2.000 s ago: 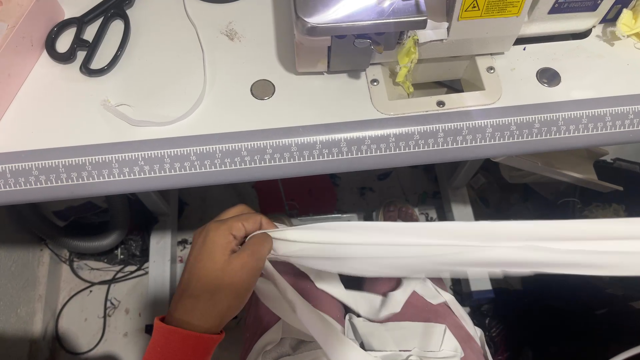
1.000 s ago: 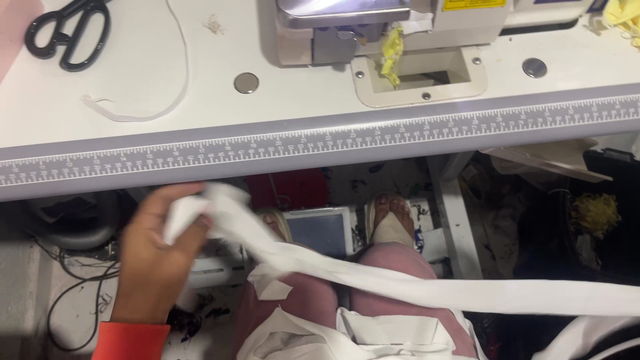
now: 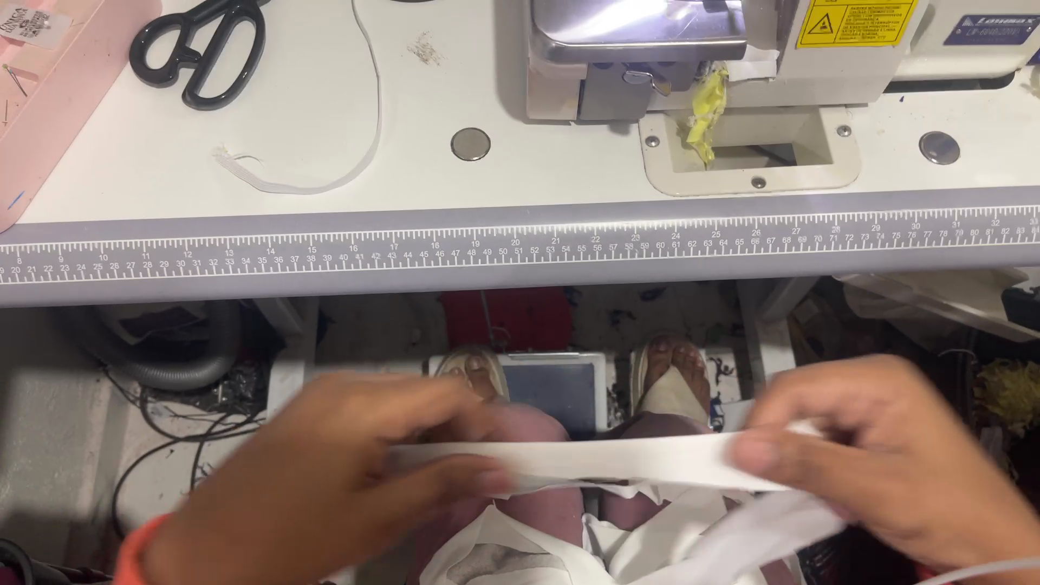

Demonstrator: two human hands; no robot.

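Observation:
A white fabric strip (image 3: 626, 461) is stretched level between my two hands, above my lap. My left hand (image 3: 357, 463) pinches its left end between thumb and fingers. The right part of the strip is gripped by my right hand (image 3: 869, 447), slightly blurred, and a loose length hangs below it. More white fabric (image 3: 504, 548) lies bunched across my thighs. Both hands are in front of the table's edge, clear of the sewing machine (image 3: 642, 32).
Black-handled scissors (image 3: 199, 53), a thin white strip (image 3: 305, 191) and a pink tray (image 3: 61, 106) are on the white table. A printed ruler (image 3: 520, 248) runs along its edge. Yellow fabric (image 3: 707, 118) hangs at the machine. Below are a pedal (image 3: 556, 394) and black cables (image 3: 154, 439).
My right hand has come into view and holds the strip. My left hand has moved right and lower since one second ago. The strip, slanting then, is now level between both hands.

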